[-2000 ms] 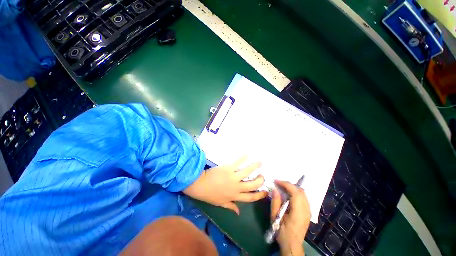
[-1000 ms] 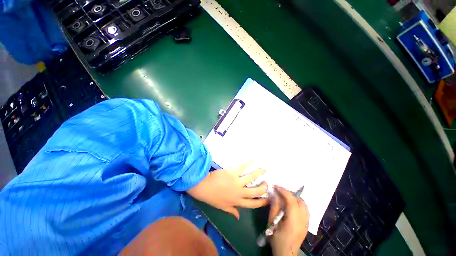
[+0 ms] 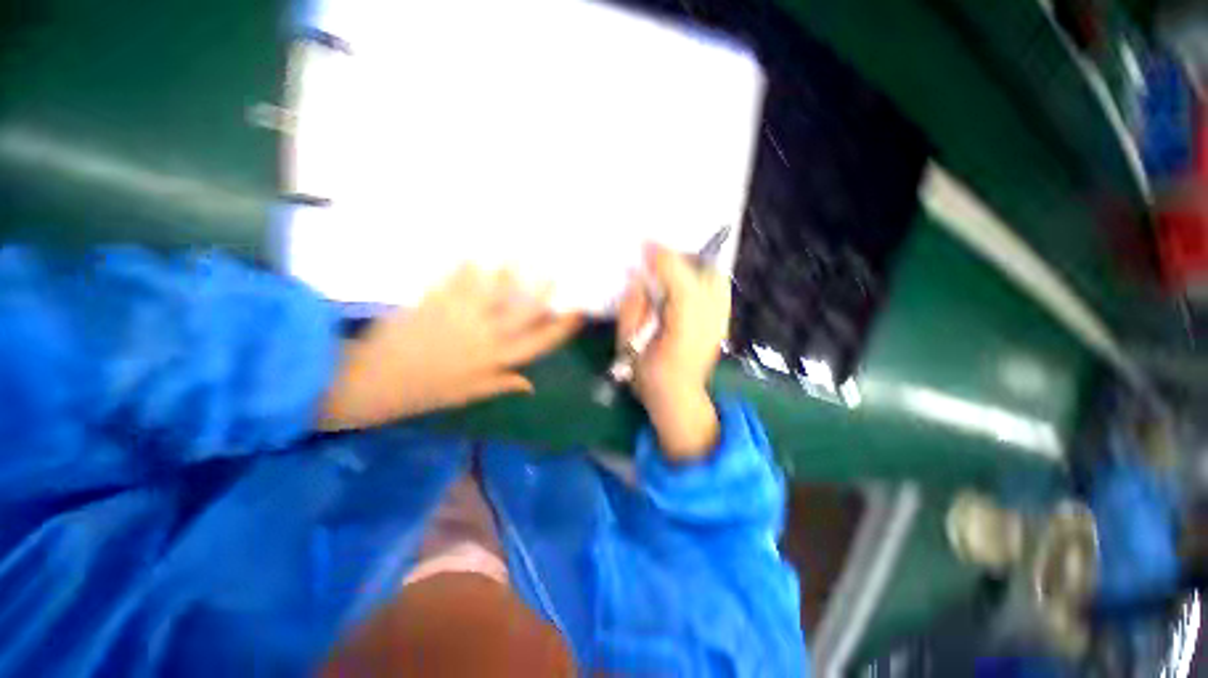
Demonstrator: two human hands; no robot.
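Note:
The record sheet (image 3: 517,146) looks blank white and lies on a blue-edged clipboard (image 3: 281,239), whose clip end is at the left. My left hand (image 3: 457,342) lies with its fingers spread on the sheet's lower edge and holds nothing. My right hand (image 3: 682,311) holds a slim pen (image 3: 645,331) at the sheet's lower right corner. The pen's dark end points up and right. The black blister tray (image 3: 828,199) lies under and to the right of the clipboard. The view is blurred by motion.
The green bench (image 3: 119,119) stretches left and right, with a pale strip (image 3: 1007,252) at the right. Blurred blue and red items (image 3: 1186,245) stand at the far upper right. A blurred blue shape (image 3: 1139,523) and pale shapes are at the lower right.
The view has swung to the right and turned, so the clipboard appears higher and further left. The stacked trays have left the picture. My right hand still holds the pen.

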